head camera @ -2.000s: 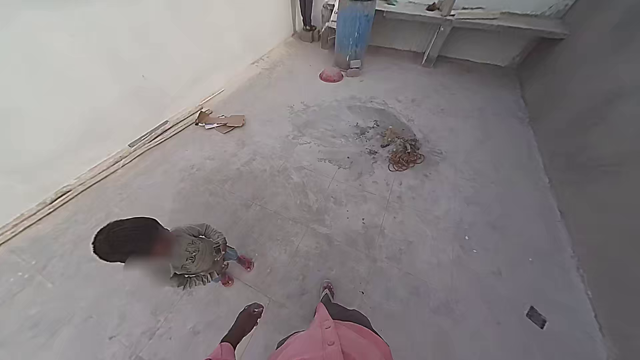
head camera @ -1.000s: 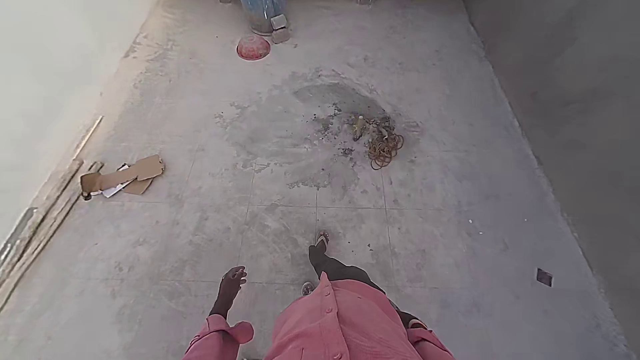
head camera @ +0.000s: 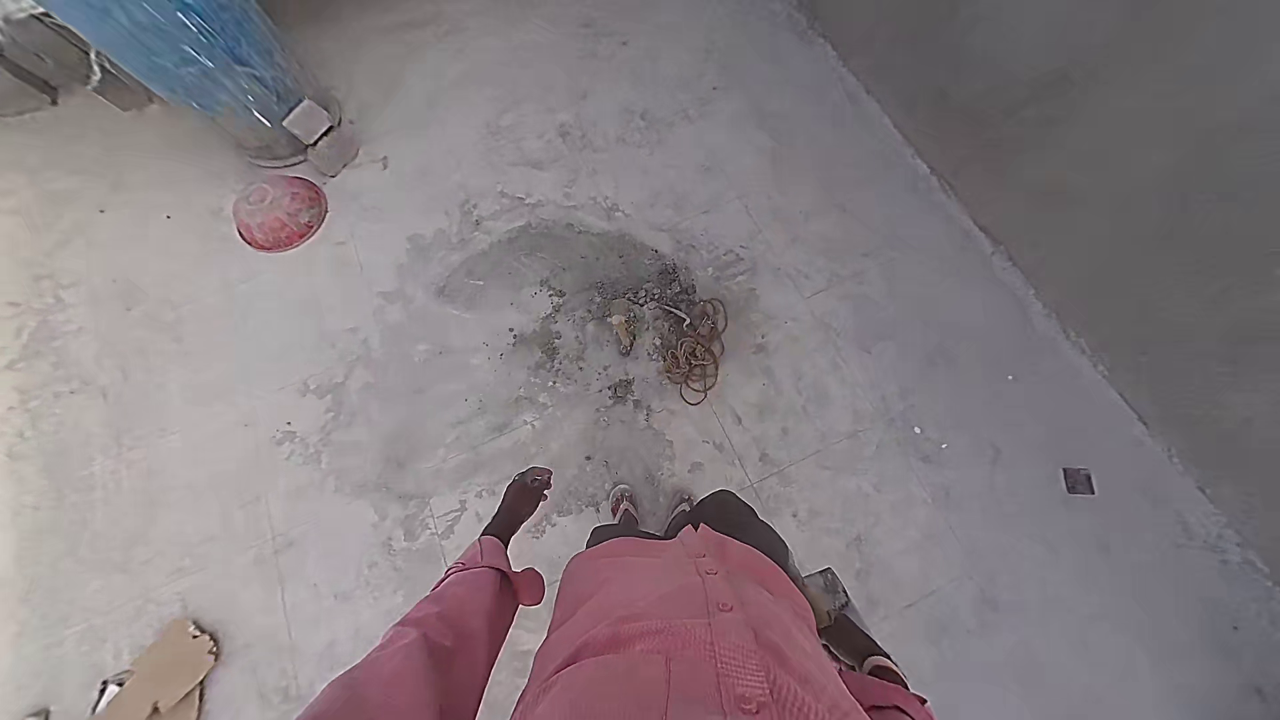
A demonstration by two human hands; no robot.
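My left hand (head camera: 522, 498) hangs in front of me at lower centre, fingers loosely curled, and nothing shows in it. My right hand (head camera: 848, 638) is low at my right side, partly hidden by my pink shirt. It is around a greyish block-like object (head camera: 826, 594), whose kind I cannot tell. Ahead of my sandalled feet, a tangled coil of brown cord (head camera: 695, 355) lies beside crumbled mortar debris (head camera: 650, 290) on a damp grey patch of floor. A yellowish scrap (head camera: 623, 328) lies in the debris.
An upturned red bowl (head camera: 280, 213) lies at upper left, near a blue barrel (head camera: 190, 65) with small blocks (head camera: 320, 135) at its base. Torn cardboard (head camera: 165, 670) is at lower left. A grey wall (head camera: 1080, 170) runs along the right. A small dark square (head camera: 1079, 481) marks the floor.
The view has moved forward, nearer the debris and cord. The object in my right hand has come into sight. A child seen at left two seconds ago is out of view.
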